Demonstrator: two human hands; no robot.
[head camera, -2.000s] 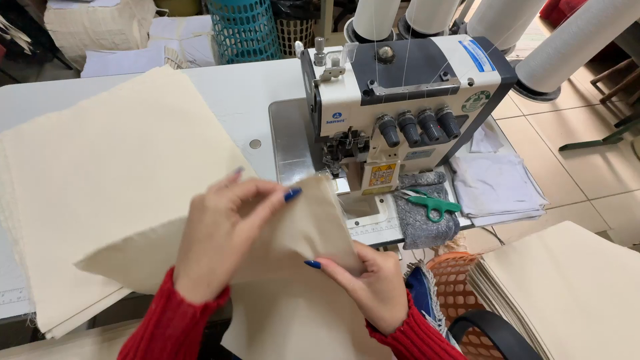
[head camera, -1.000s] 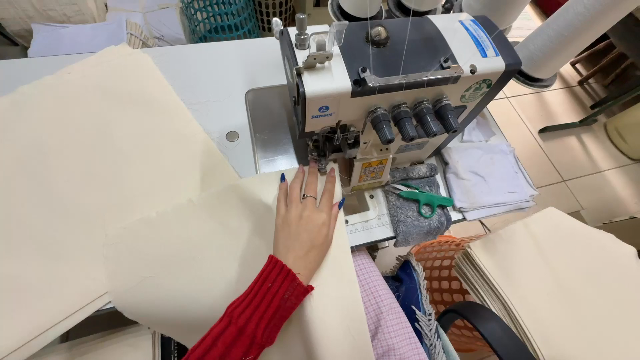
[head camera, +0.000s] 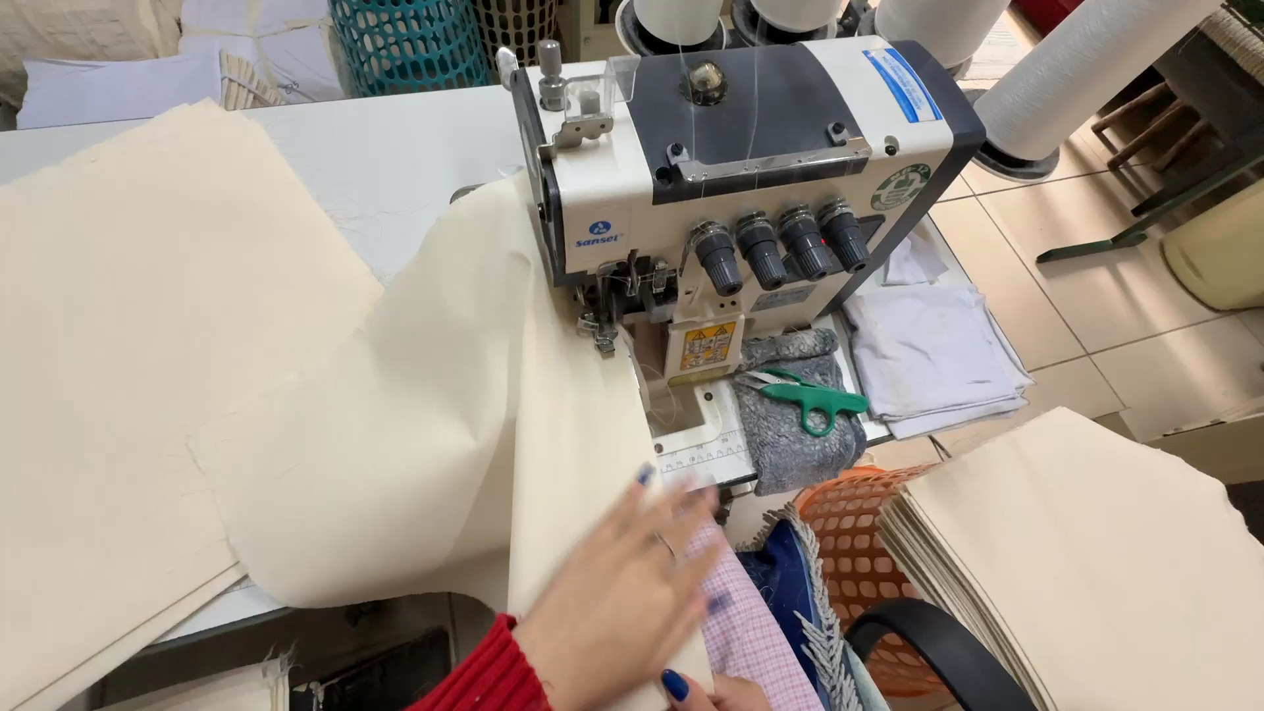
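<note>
A cream fabric piece (head camera: 583, 425) runs down from the presser foot (head camera: 600, 336) of a white and dark grey overlock sewing machine (head camera: 770, 128), its left part bulging up in a loose fold. My left hand (head camera: 622, 583), motion-blurred, is over the lower right part of this fabric with its fingers spread. At the bottom edge, only the thumb and part of my right hand (head camera: 726, 691) show, pinching the fabric's edge. Green thread snips (head camera: 815, 397) lie on a grey cloth beside the machine. A larger stack of cream fabric (head camera: 148, 326) lies to the left.
Folded white cloths (head camera: 928, 346) sit right of the machine. An orange plastic basket (head camera: 859, 563), a black chair armrest (head camera: 938, 642) and another cream fabric stack (head camera: 1106, 553) are at lower right. Thread cones (head camera: 1086, 79) stand behind, near a teal basket (head camera: 410, 44).
My left hand has moved from beside the presser foot down toward me along the fabric. The fabric now bulges up left of the machine. My right hand, unseen one second ago, shows at the bottom.
</note>
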